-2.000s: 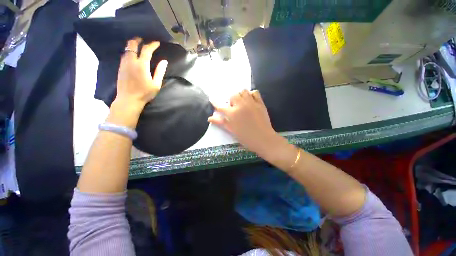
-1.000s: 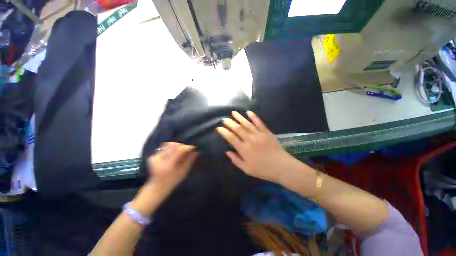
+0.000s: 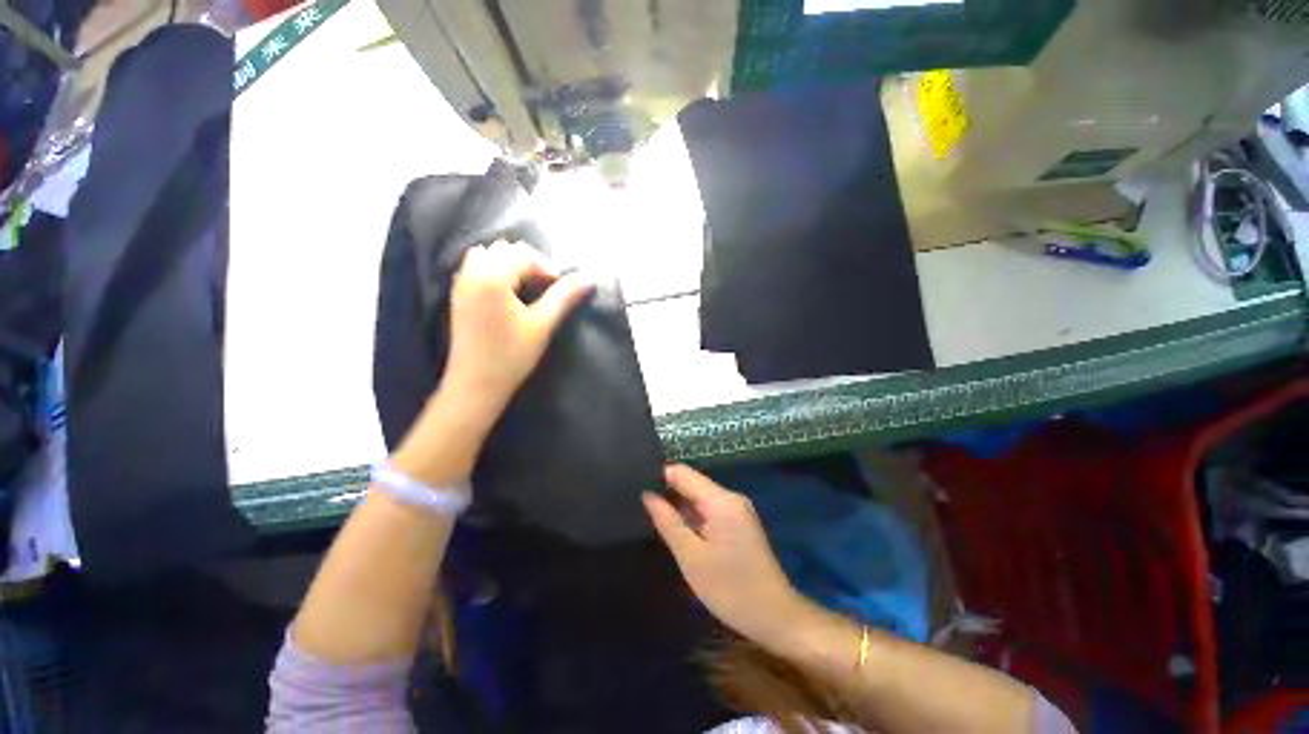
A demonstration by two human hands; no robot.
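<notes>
A black garment panel (image 3: 567, 430) lies under the lamp glare at the needle and hangs over the table's front edge. My left hand (image 3: 503, 313) presses and pinches the cloth just in front of the presser foot (image 3: 557, 161), thumb and fingertips together on it. My right hand (image 3: 718, 542) is below the table edge, its thumb and forefinger at the panel's right edge. The contact at the fingertips is small but looks like a pinch. The sewing machine head (image 3: 589, 72) stands over the cloth. The needle itself is lost in glare.
Small black cut pieces (image 3: 811, 244) lie right of the needle. Long black pieces (image 3: 144, 301) hang over the left table edge. A green-and-blue tool (image 3: 1091, 248) and coiled cable (image 3: 1232, 222) lie at the right. A red basket (image 3: 1077, 545) and blue bag (image 3: 847, 552) are below.
The panel has moved up to the presser foot, its far end now at the needle. My left hand has moved forward onto it. My right hand has moved back below the table edge.
</notes>
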